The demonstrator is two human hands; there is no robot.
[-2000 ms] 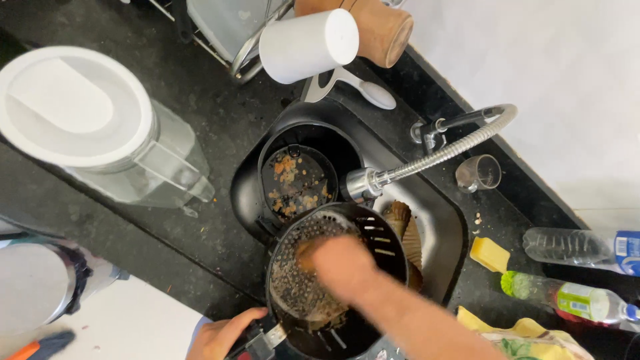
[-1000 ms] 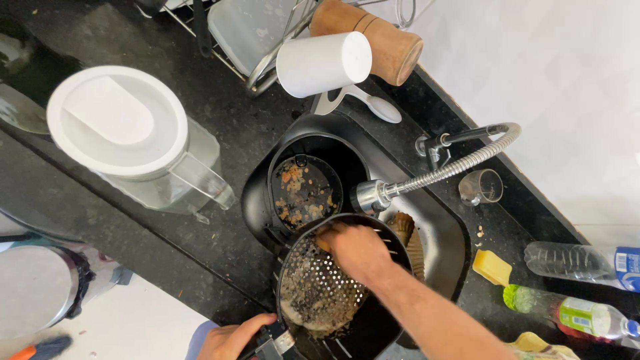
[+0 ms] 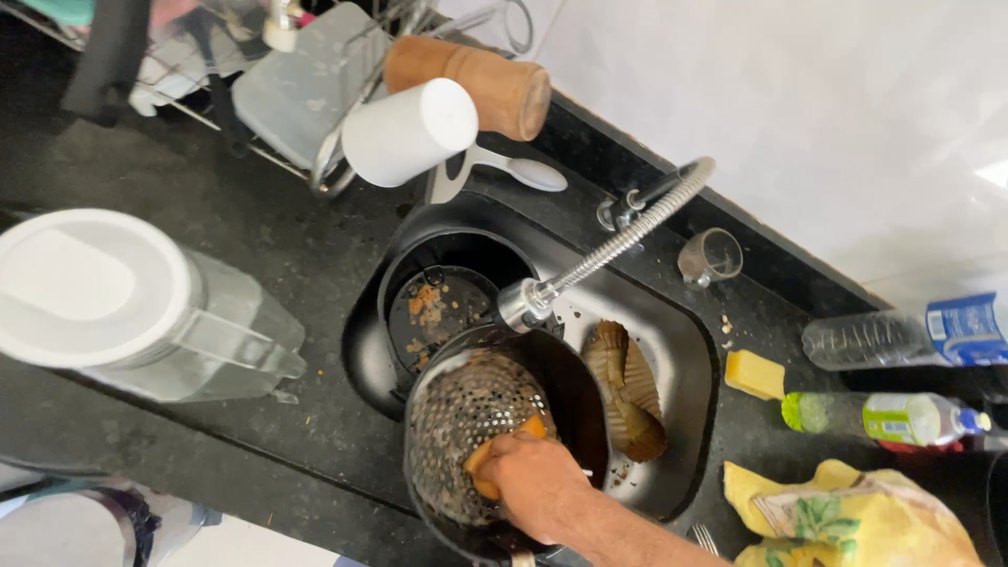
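My right hand (image 3: pixel 543 484) holds an orange sponge (image 3: pixel 488 465) against the perforated bottom of a black air fryer basket (image 3: pixel 602 394), which is tilted over the sink. The bottom is coated with greyish, sudsy grime. My left hand is out of view; the basket's handle end (image 3: pixel 523 559) shows at the lower edge. A second black round pan (image 3: pixel 384 295) sits in the sink (image 3: pixel 701 441) behind the basket, with orange-brown food scraps in it. The sprayer head of the flexible faucet (image 3: pixel 524 305) hangs over both. A crumpled brown paper liner (image 3: pixel 622 394) lies in the sink on the right.
A water pitcher (image 3: pixel 236 339) stands left on the black counter. Behind are a white cup (image 3: pixel 409 134), a wooden cylinder (image 3: pixel 472 83), a spoon rest (image 3: pixel 504 167) and a dish rack (image 3: pixel 315 173). Right are a glass mug (image 3: pixel 711 256), yellow sponge (image 3: pixel 754 375), bottles (image 3: pixel 890 417) and cloth (image 3: pixel 866 520).
My right hand with the sponge has moved from the basket's upper side to its lower middle. My left hand, seen at the handle earlier, is now out of view.
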